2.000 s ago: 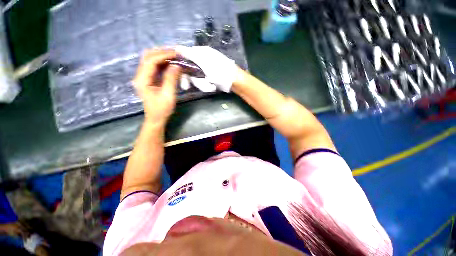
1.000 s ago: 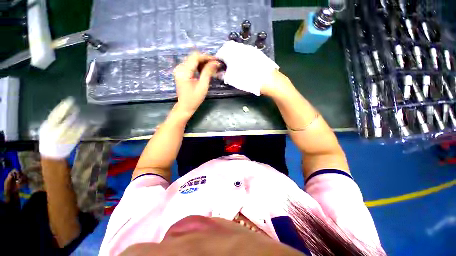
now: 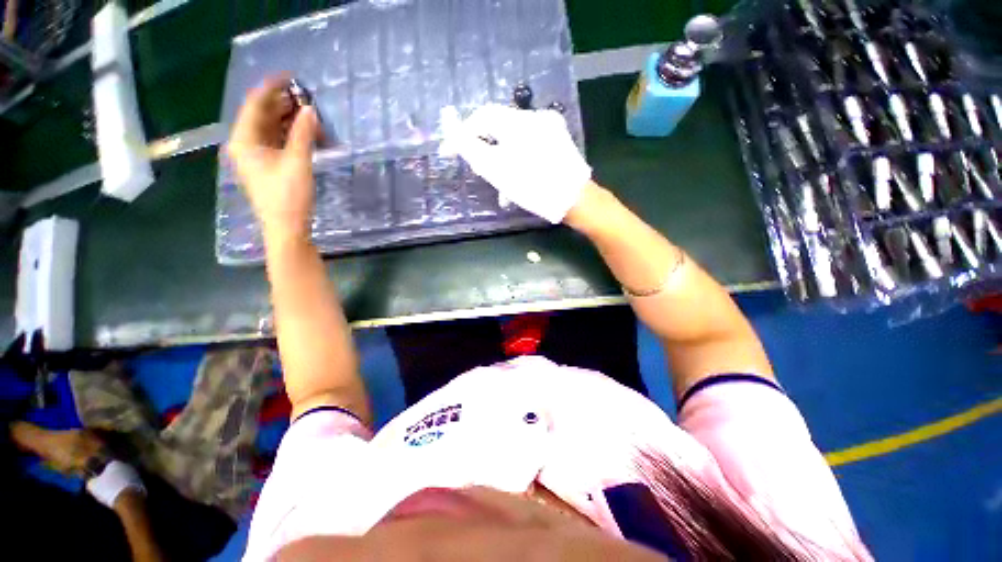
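Note:
My bare left hand (image 3: pixel 269 154), slightly blurred, is over the left part of the wrapped tray (image 3: pixel 385 66). Its thumb and fingers close around a dark, shiny metal part (image 3: pixel 297 94). My right hand (image 3: pixel 525 159), in a white glove, is over the tray's right part. A small dark end of a metal part (image 3: pixel 487 139) shows between its fingers; the glove hides the rest. Just beyond the glove, another dark metal part (image 3: pixel 523 97) stands on the tray, with one more partly hidden beside it.
A light blue bottle (image 3: pixel 663 101) with a metal top stands right of the wrapped tray. A filled tray (image 3: pixel 868 165) lies at the far right. White blocks (image 3: pixel 119 121) are at the left. A pale scrap (image 3: pixel 534 257) lies near the bench edge. Another person's gloved hand (image 3: pixel 114 481) is lower left.
My hands were together around a part; my left hand has moved left and away from my right. The other person's gloved hand has moved down from the bench edge.

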